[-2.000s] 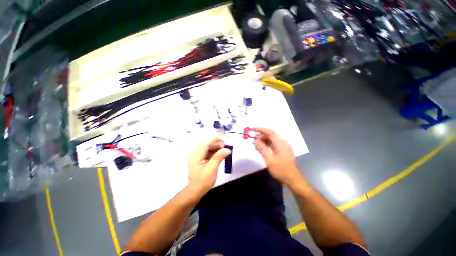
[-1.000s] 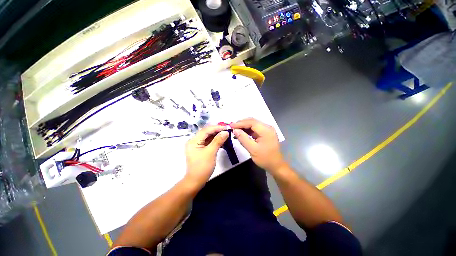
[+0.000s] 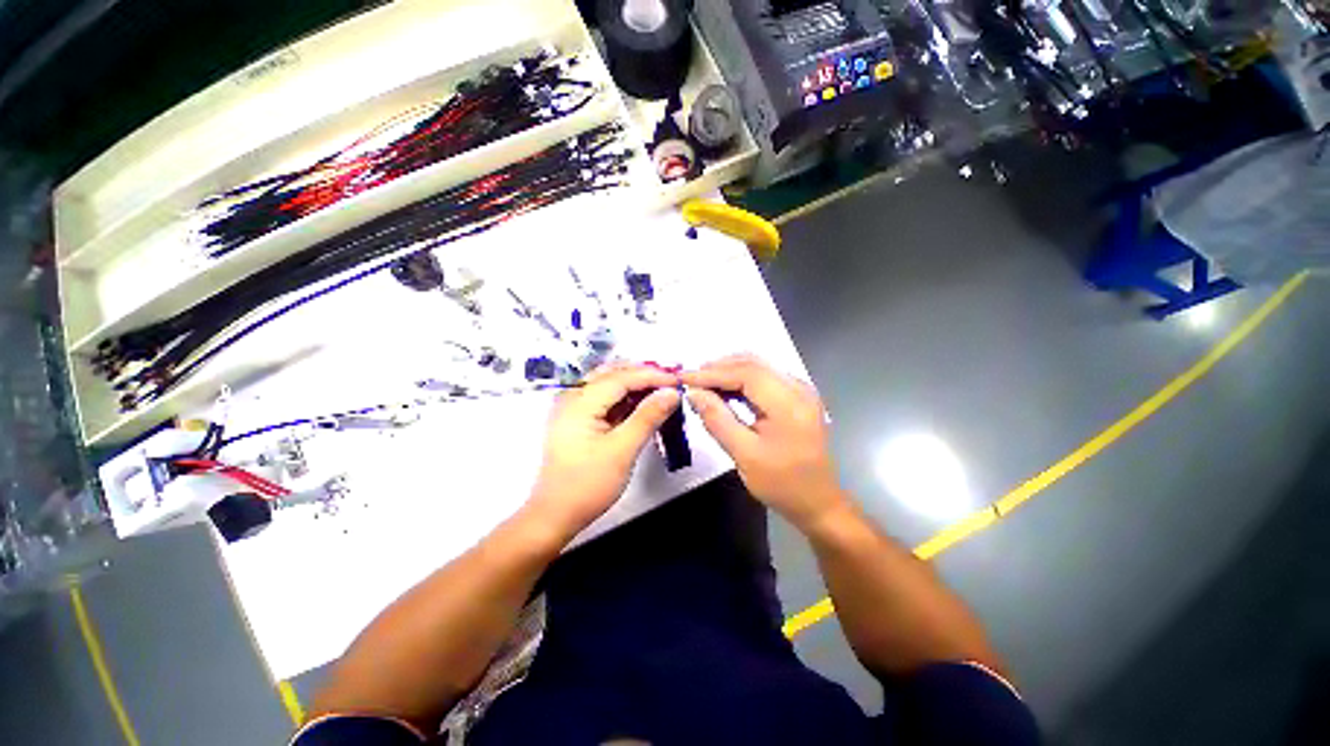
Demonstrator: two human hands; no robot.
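My left hand (image 3: 595, 449) and my right hand (image 3: 770, 437) meet fingertip to fingertip over the right part of the white board (image 3: 438, 539). Both pinch a small red piece (image 3: 665, 369), mostly hidden by the fingers. A short black tape strip (image 3: 675, 440) hangs down between the hands from the fingertips. A thin black wire (image 3: 496, 391) runs from the left fingertips across the board to the white end block (image 3: 134, 490), where red and black wires are attached. What else the fingertips cover cannot be seen.
Small metal fixtures (image 3: 522, 311) and dark blocks stand on the board. Behind it is the cream tray (image 3: 263, 73) with black wires (image 3: 365, 241) and red and black wires (image 3: 394, 153). Tape rolls (image 3: 643, 32), a grey-black machine (image 3: 820, 66) and a yellow curved piece (image 3: 732, 226) are at right.
Two seconds ago the hands were apart, with the red piece at the right hand and the strip at the left. They have come together around the red piece. The camera view has shifted.
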